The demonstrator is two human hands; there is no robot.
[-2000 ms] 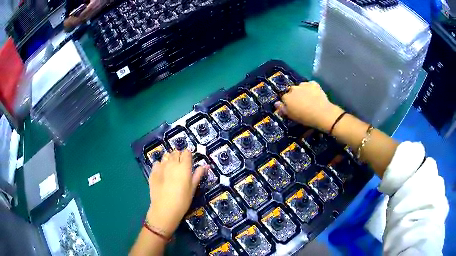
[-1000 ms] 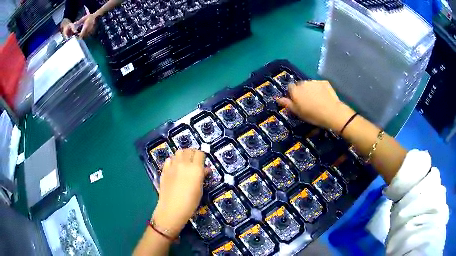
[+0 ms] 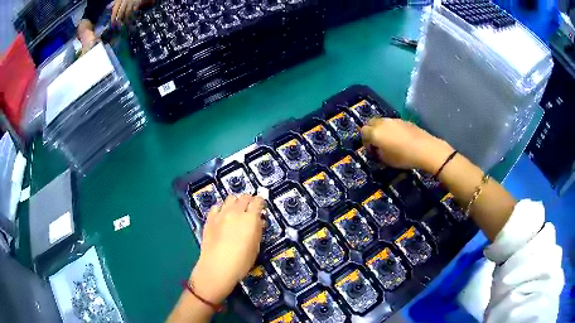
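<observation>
A black blister tray (image 3: 325, 277) lies in front of me, its rounded pockets holding circuit board modules (image 3: 323, 245) with dark round centres, most with an orange-yellow strip. My left hand (image 3: 231, 236) is over the tray's left part, fingers bent down on a module in the second row; its fingertips are partly hidden. My right hand (image 3: 398, 144) is over the tray's upper right, thumb and fingers close together at a module; whether they pinch a small part cannot be seen. Some pockets below my right wrist look dark.
Stacked black trays (image 3: 233, 69) stand across the green mat. A clear tray stack (image 3: 476, 82) stands at right. At left are a clear packs stack (image 3: 94, 120), a grey flat pack (image 3: 52, 211), a parts bag (image 3: 88, 290) and a label (image 3: 121, 223). Another person's hands (image 3: 123, 9) are at top left.
My right hand has moved slightly down and left over the tray's upper right. My left hand stays near the same module. The other person's hands have shifted at the top left.
</observation>
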